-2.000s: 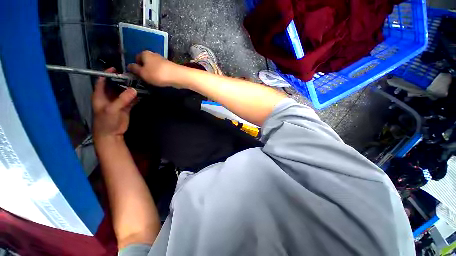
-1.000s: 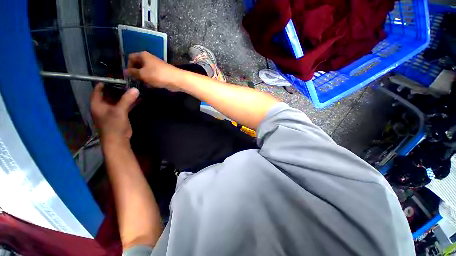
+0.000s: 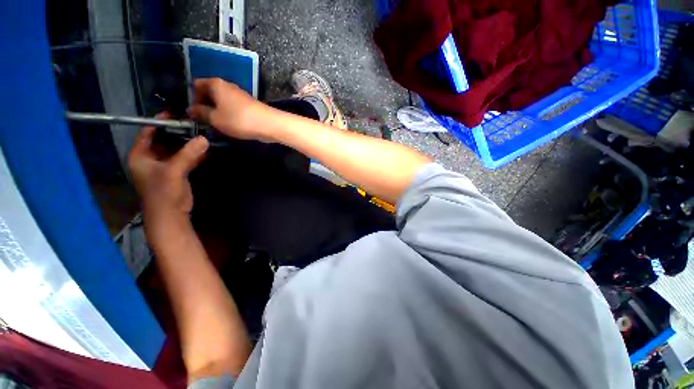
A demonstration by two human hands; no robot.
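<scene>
A thin silver knee-lifter rod [image 3: 114,119] runs from the blue table edge to a small dark and silver clamp at its end, which the fingers largely hide. My left hand [image 3: 161,169] is below the rod end, with thumb and fingers around the clamp from either side. My right hand [image 3: 224,110] is above and to the right of it, fingertips bent together at the rod end. What those fingertips pinch is too small and dark to make out.
Blue-edged table [image 3: 76,258] at left, with dark red cloth [image 3: 68,361] at its lower end. Blue treadle plate [image 3: 222,68] behind the hands, shoe [image 3: 316,91] beside it. Blue crate [image 3: 533,137] of red pieces on the grey floor. Dark trousered legs lie under the arms.
Both hands stay at the rod end, with small shifts of the fingers. My left hand has moved slightly left, and its fingers now reach over the rod end.
</scene>
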